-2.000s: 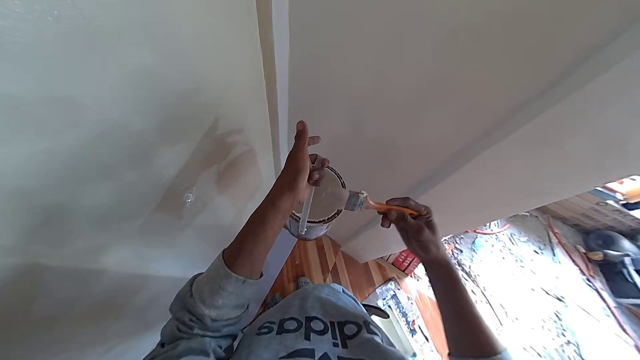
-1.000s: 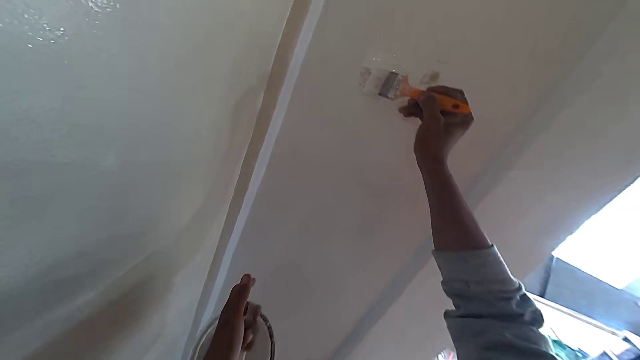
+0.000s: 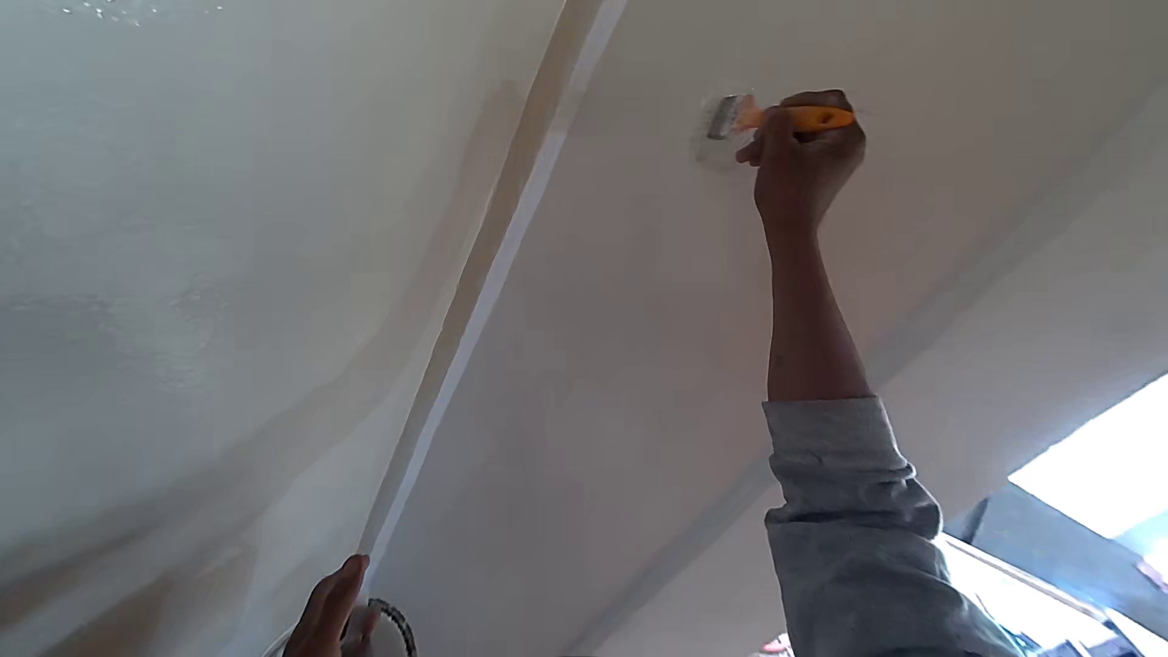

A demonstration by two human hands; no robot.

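Note:
My right hand (image 3: 808, 155), raised high, grips the orange handle of a flat paintbrush (image 3: 741, 116). Its bristle end meets the pale painted wall (image 3: 639, 301), where a small wet-looking patch surrounds it. Low in the view, my left hand (image 3: 328, 611) is at the paint bucket (image 3: 398, 620), of which only part of the rim shows. The left fingers overlap that rim, and the bottom edge of the view cuts off the rest of the hand and the bucket.
A beige strip beside a white strip (image 3: 484, 301) runs along the corner between the two wall surfaces. The left wall (image 3: 228, 228) looks glossy and carries shadows. Bright daylight comes through an opening (image 3: 1095, 456) at the lower right.
The brush in my right hand has gone from the bucket up to the wall. A dark spot seen beside the hand a second ago no longer shows. The view has tilted strongly upward.

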